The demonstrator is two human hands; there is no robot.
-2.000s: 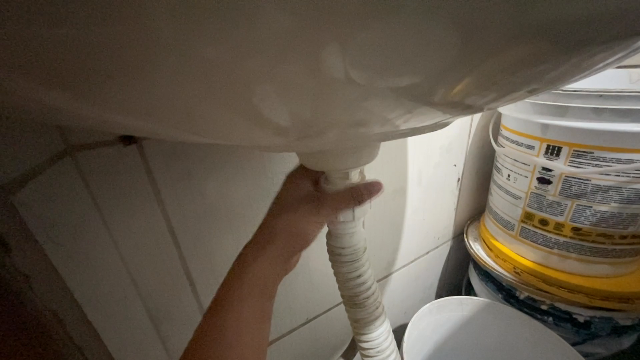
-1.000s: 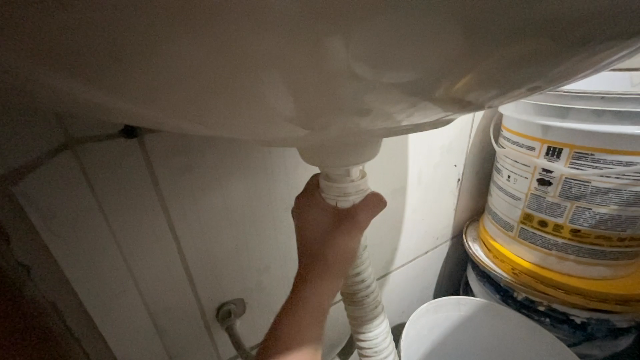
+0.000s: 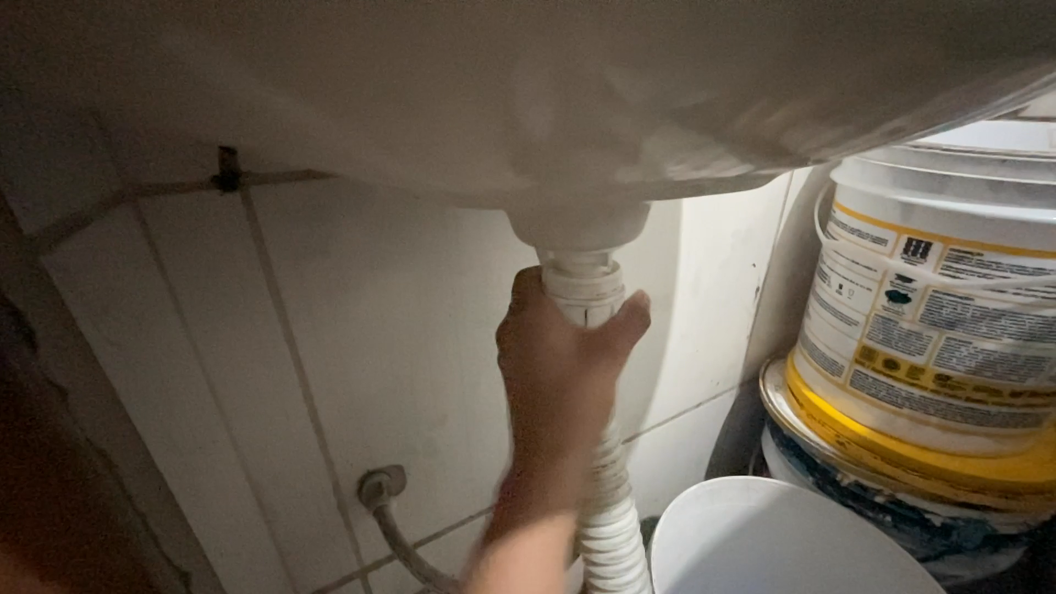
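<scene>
My left hand is wrapped around the white plastic collar at the top of a corrugated drain hose. Its thumb lies on the right side and its fingers on the left, partly hidden. Just above the hand, the collar meets the drain outlet under a white washbasin. The hose runs down behind my wrist and comes out to its right. My right hand is not in view.
A large white plastic bucket with printed labels stands on a paint-stained container at right. A white rounded surface is at bottom right. A wall fitting with a flexible hose sits low on the tiled wall.
My left hand has gone from the joint right under the basin outlet to slightly lower on the collar, its wrist now more upright. The collar shows more above the hand.
</scene>
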